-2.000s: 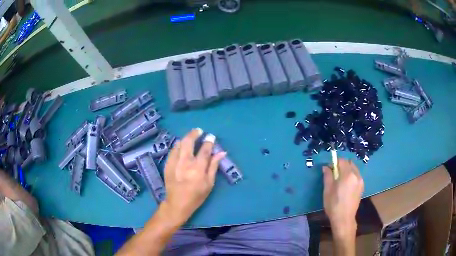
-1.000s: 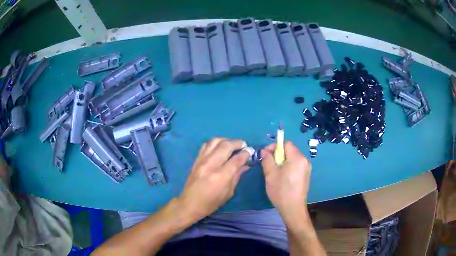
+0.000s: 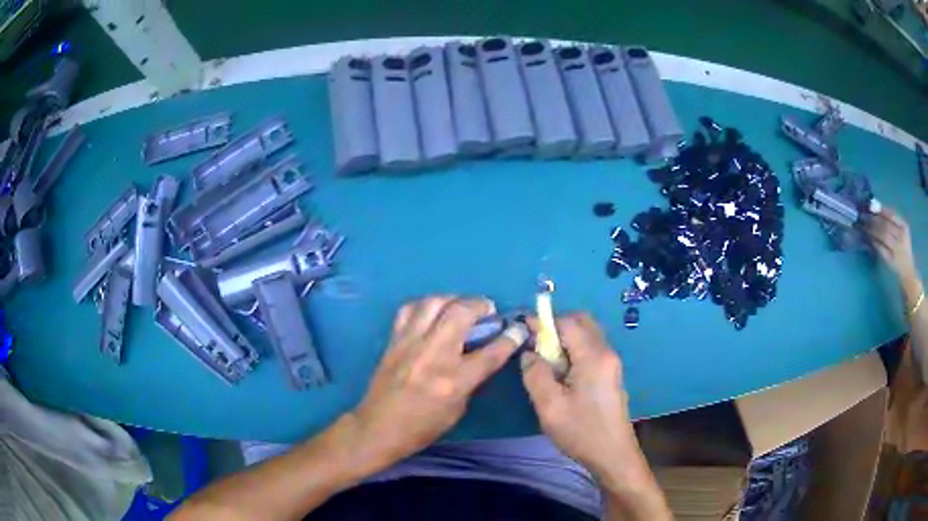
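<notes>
My left hand [image 3: 432, 351] holds a grey housing [image 3: 484, 331] near the front of the bench; the fingers hide most of it. A pale cover shows on a left fingertip. My right hand [image 3: 582, 371] touches the housing's right end and holds a slim pale yellow tool [image 3: 547, 331], its tip pointing away from me. A dark piece at the housing's end is partly hidden between the hands. Loose grey housing halves [image 3: 290, 331] lie in a heap at left. Small black inserts [image 3: 717, 229] form a pile at right. Fitted housings [image 3: 501, 102] stand side by side in a row at the far edge.
Another person's hand [image 3: 891, 239] touches the small grey housings [image 3: 829, 193] at far right. An open cardboard box [image 3: 814, 407] with grey parts is below the bench edge at right. Part-built grey units [image 3: 29, 219] lie at far left. A white upright [image 3: 153, 41] rises behind.
My right hand has come from the black pile to the housing in my left hand, which has moved nearer the front edge. Another person's hand has appeared at far right.
</notes>
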